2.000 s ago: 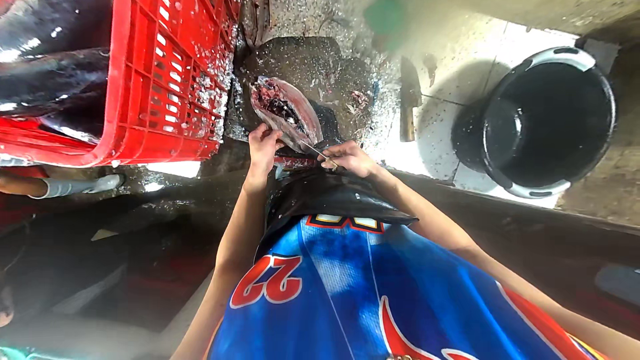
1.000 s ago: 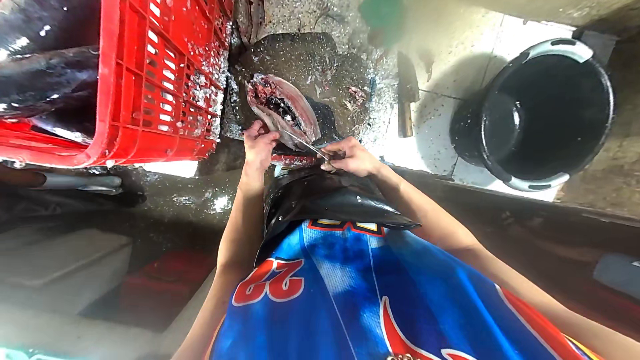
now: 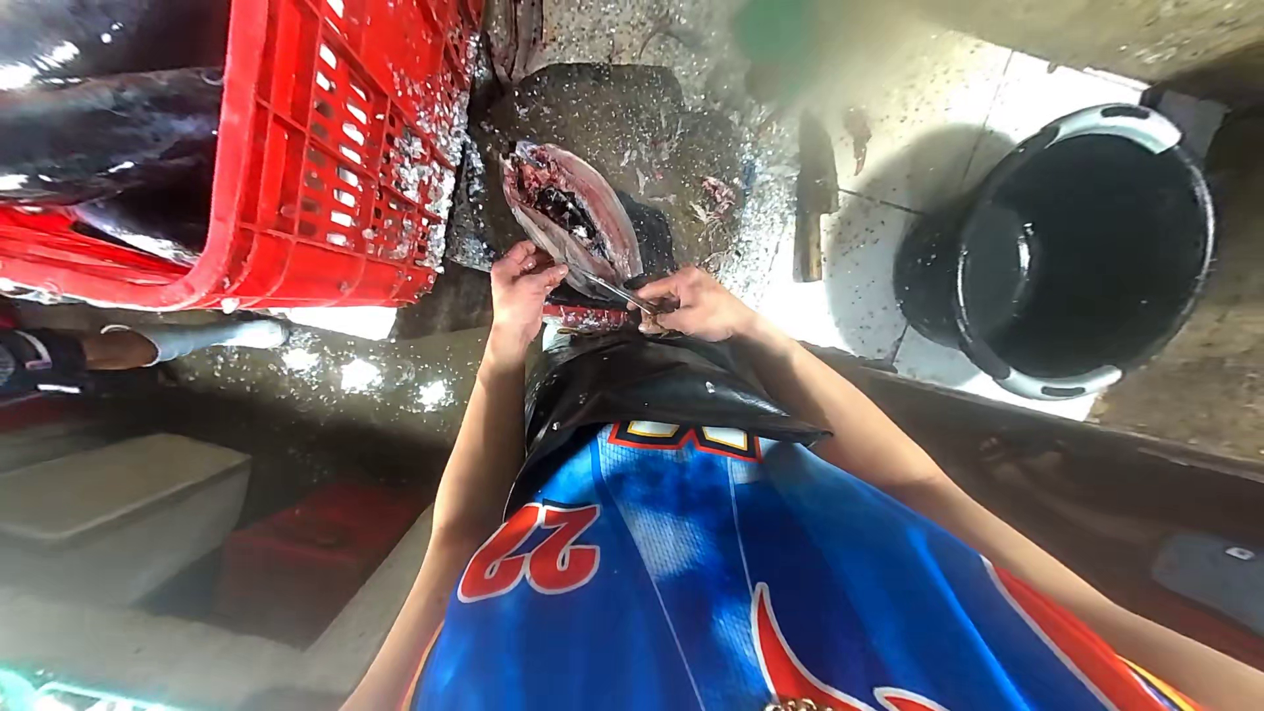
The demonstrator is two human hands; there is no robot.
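Observation:
A fish [image 3: 604, 212] lies cut open on a dark, wet cutting board [image 3: 602, 99], its red and dark inside facing up. My left hand [image 3: 521, 288] grips the fish's edge at its lower left end. In my right hand [image 3: 694, 303] is a thin-bladed knife [image 3: 622, 292], its blade pointing left over the lower end of the fish toward my left fingers. The handle is mostly hidden by my fingers. Red scraps [image 3: 718, 196] lie on the board right of the fish.
At the left stands a red plastic crate [image 3: 281, 148] holding several large dark fish [image 3: 109, 128]. A black bucket [image 3: 1086, 257] stands at the right. A wooden-looking strip [image 3: 813, 197] lies between board and bucket. Another person's leg [image 3: 118, 348] shows at far left, above a pale box [image 3: 118, 489].
At the far left, the other person's leg has shifted, with more of it and dark clothing now in view. Both my hands stay at the lower end of the fish.

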